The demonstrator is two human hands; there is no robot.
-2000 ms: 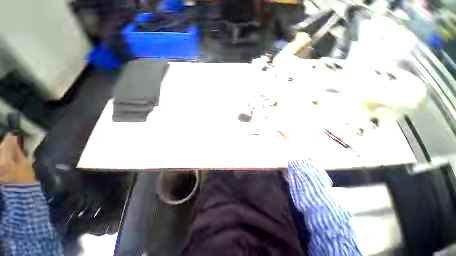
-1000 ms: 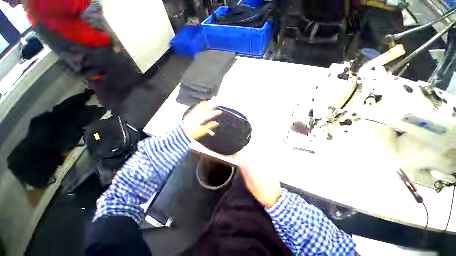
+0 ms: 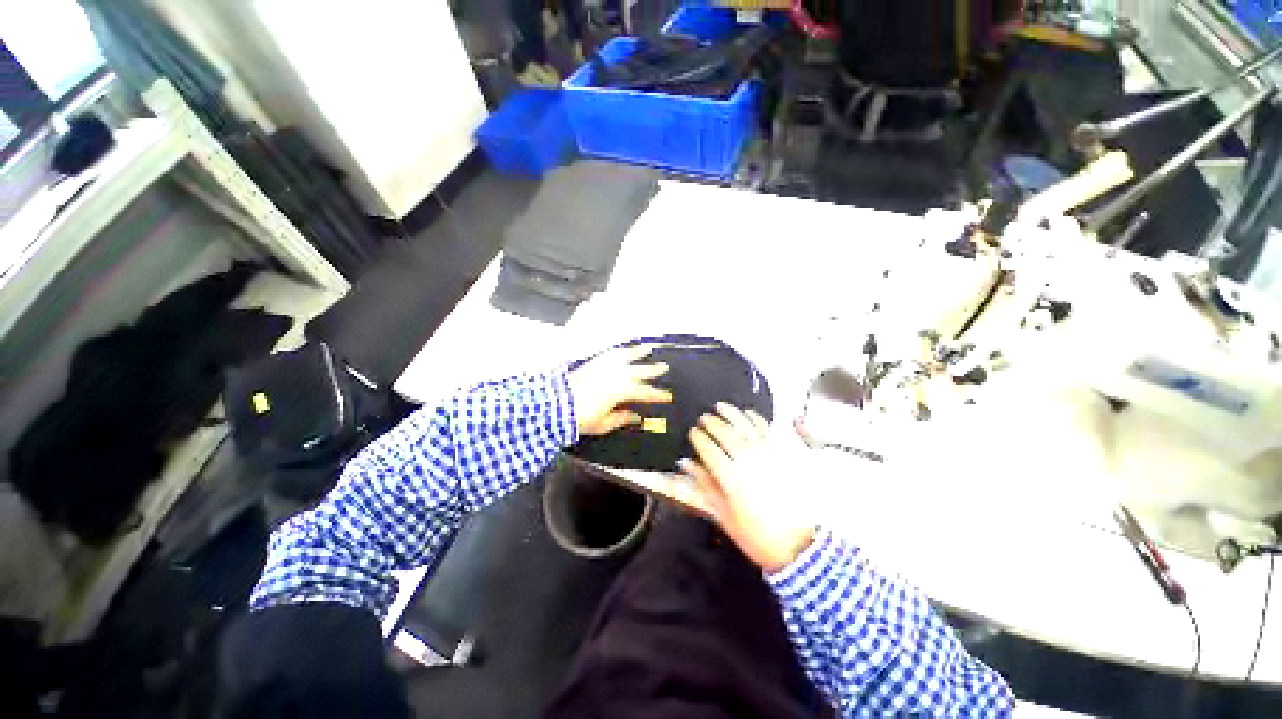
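A black rounded part-sewn bag piece (image 3: 689, 377) with a small yellow label lies at the front edge of the white table. My left hand (image 3: 614, 391) rests on its left part, fingers spread. My right hand (image 3: 748, 478) lies on its lower right edge, fingertips on the fabric. Both hands look flat on the piece; I see no grip around it. The white sewing machine (image 3: 1181, 407) stands to the right. A stack of dark grey cut panels (image 3: 584, 232) lies at the table's left edge.
Blue bins (image 3: 661, 127) with black pieces stand behind the table. A round waste bin (image 3: 596, 513) is below the front edge. Red and black snips (image 3: 1150, 555) lie right, near a cord. Black bags (image 3: 291, 407) sit on a stand at left.
The bag piece has shifted right and its yellow label now shows. My right hand has moved up onto it; my left hand has moved slightly right and down. The person in red is gone.
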